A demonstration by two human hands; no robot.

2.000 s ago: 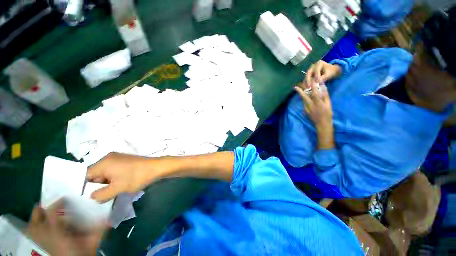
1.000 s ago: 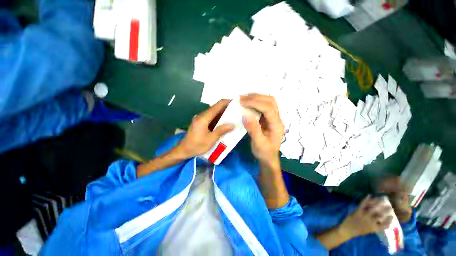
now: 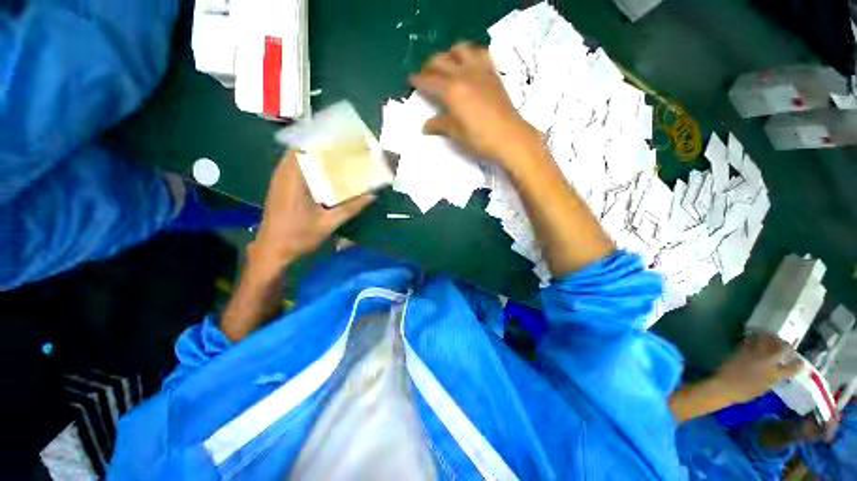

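My left hand (image 3: 289,218) holds a white carton (image 3: 344,169) at the left of centre, its cream-coloured open end facing the camera and a white flap raised beside it. My right hand (image 3: 470,99) is over the left part of the leaflet pile (image 3: 601,141), with its fingers spread and slightly blurred. I cannot tell if a leaflet is between its fingers. The pile of small white folded leaflets spreads from the centre to the right.
A carton stack (image 3: 272,75) with a red band lies at the upper left. A white disc (image 3: 206,171) lies near the left table edge. Yellow rubber bands (image 3: 684,136) lie behind the pile. Another worker's hand (image 3: 757,366) holds a carton at lower right. A person in blue is at left.
My hands were together on one carton. Now my left hand has moved left with a carton, its open end showing, and my right hand has let go and moved up over the pile.
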